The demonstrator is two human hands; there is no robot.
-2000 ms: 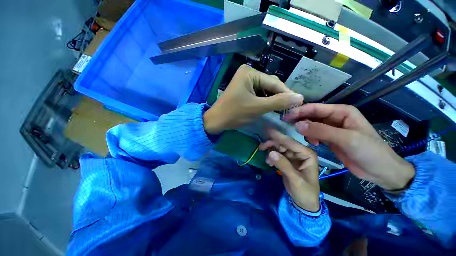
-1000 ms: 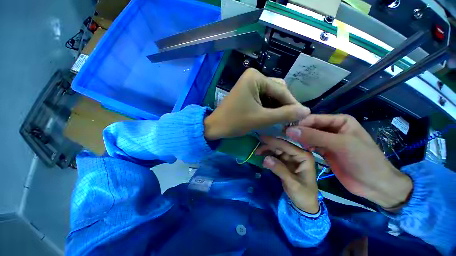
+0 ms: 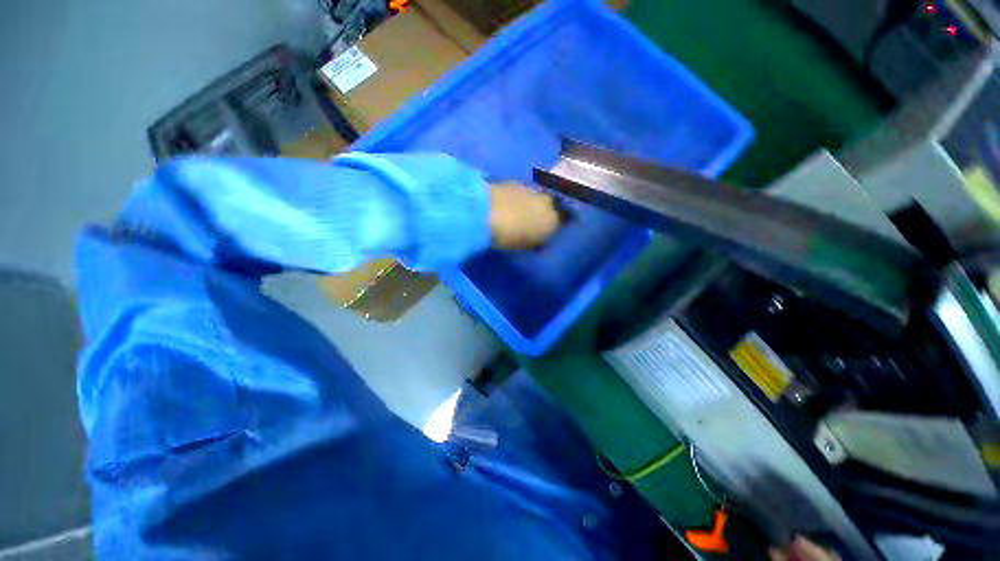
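My left hand (image 3: 524, 216) reaches into the blue bin (image 3: 691, 110). It is blurred, with its fingertips against a dark patch near the end of the metal chute (image 3: 724, 214). Whether it holds anything cannot be told. The chute slants over the bin from the machine. A small part of a hand (image 3: 803, 550) shows at the bottom edge, cut off and blurred; it may be my right hand, but whose it is cannot be told.
The machine's pale front edge (image 3: 740, 438) lies at the right, with an orange clip (image 3: 711, 533) and yellow-green wire (image 3: 655, 465) below. Cardboard (image 3: 411, 68) and a dark tray-like object (image 3: 247, 107) are beyond the bin. Green mat (image 3: 757, 55) lies behind it.
The view has swung left. My left hand has left the small piece pinched beside another hand and moved into the bin. The other two hands are gone from view, except perhaps a sliver at the bottom.
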